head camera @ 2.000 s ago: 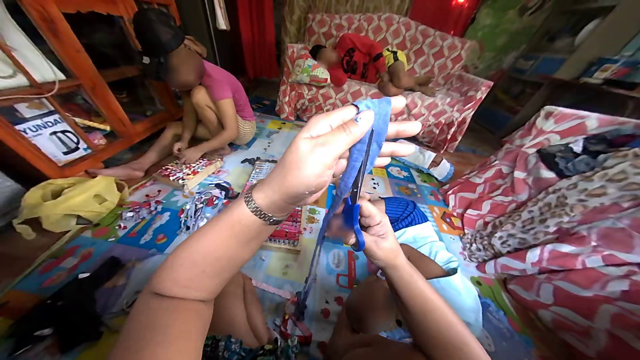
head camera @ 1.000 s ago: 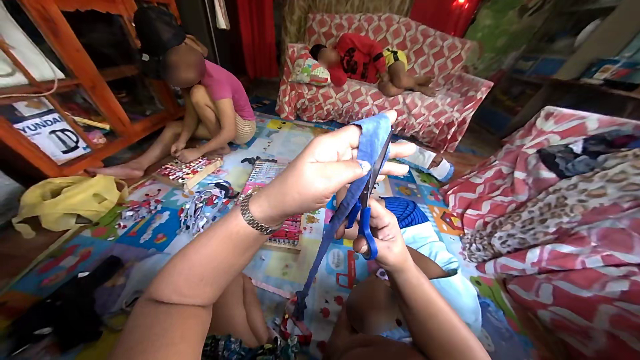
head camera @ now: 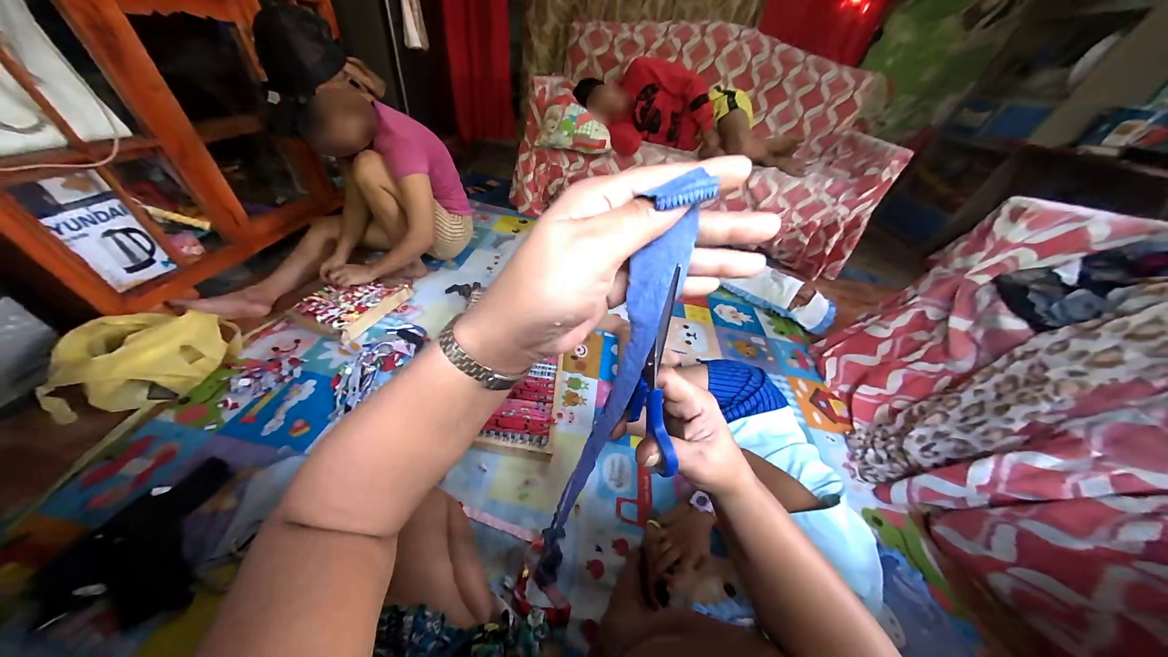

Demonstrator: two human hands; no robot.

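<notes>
A strip of blue fabric (head camera: 659,265) is pinched between the thumb and fingers of my left hand (head camera: 584,246), which is raised at the middle of the view with a metal-banded watch on its wrist. The strip hangs down, narrowing to a knotted dark end near my legs. My right hand (head camera: 698,429) grips blue-handled scissors (head camera: 659,420), just right of and below my left hand. Their blades point upward along the fabric's right edge. Whether the blades are touching the cloth is hard to tell.
A wooden frame with red woven fabric (head camera: 520,411) lies on the patterned mat (head camera: 584,502). A person in light blue lies close on the right. Another sits at left by a peg frame (head camera: 351,306); a third lies on the sofa (head camera: 821,100). A yellow plastic bag (head camera: 137,356) is at left.
My left hand's fingers have spread and the top of the blue fabric now folds over at them. The scissors have stayed beside the strip, in my right hand.
</notes>
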